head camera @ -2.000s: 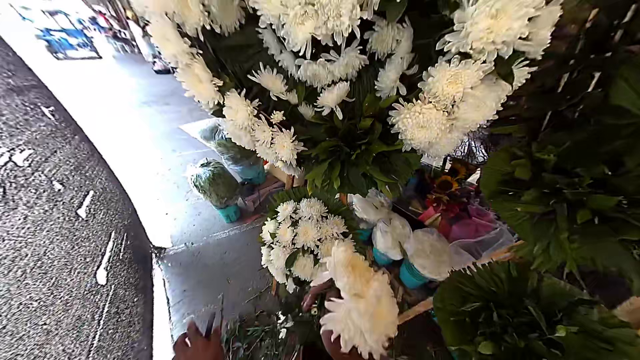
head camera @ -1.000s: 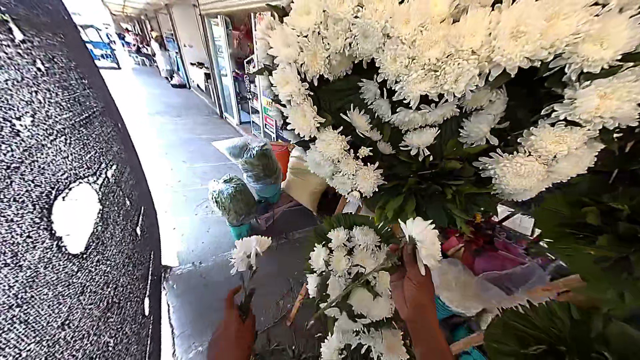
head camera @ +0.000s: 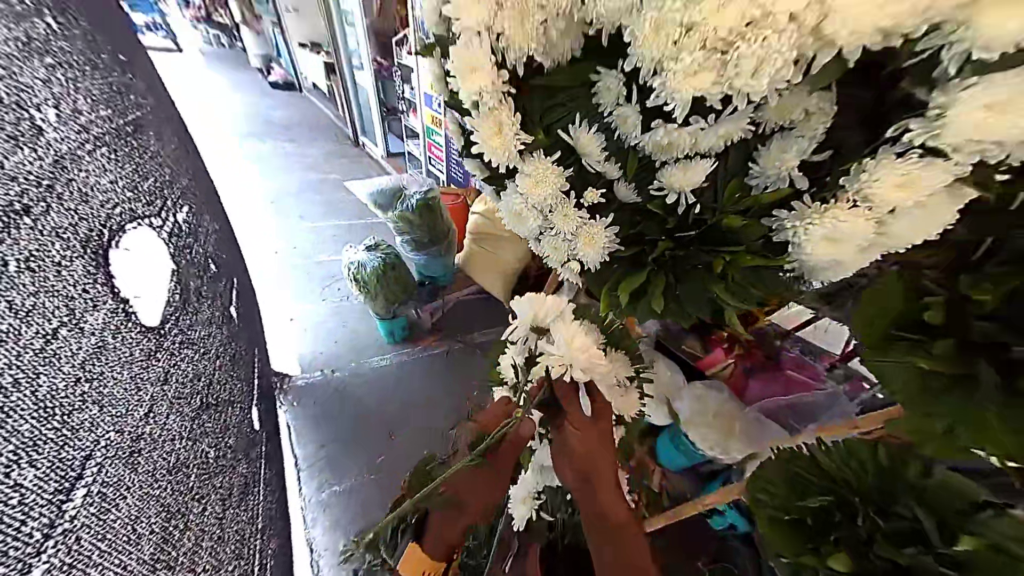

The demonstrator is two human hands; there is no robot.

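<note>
My left hand [head camera: 484, 464] is closed on the green stem [head camera: 448, 478] of a white chrysanthemum, which slants from the lower left up toward the blooms. Close beside it, my right hand [head camera: 580, 432] has its fingers at the base of a white chrysanthemum bloom [head camera: 570, 346]. Both hands are in front of a small arrangement of white chrysanthemums [head camera: 524, 500], which they partly hide. Above and to the right stands a large arrangement of white chrysanthemums [head camera: 680, 180] over dark green leaves [head camera: 660, 280]. The exact finger contact is partly hidden.
A textured dark column [head camera: 136, 384] fills the left side. Plastic-wrapped greenery [head camera: 380, 280] in teal pots, a cream sack [head camera: 492, 248] and an orange bucket [head camera: 456, 214] stand on the walkway. A wooden bar [head camera: 696, 506] and leafy bunches [head camera: 880, 512] lie at the lower right.
My hands were apart a second ago, the left one with a white bloom at the left; now they are together in front of the small arrangement. The view has swung since two seconds ago.
</note>
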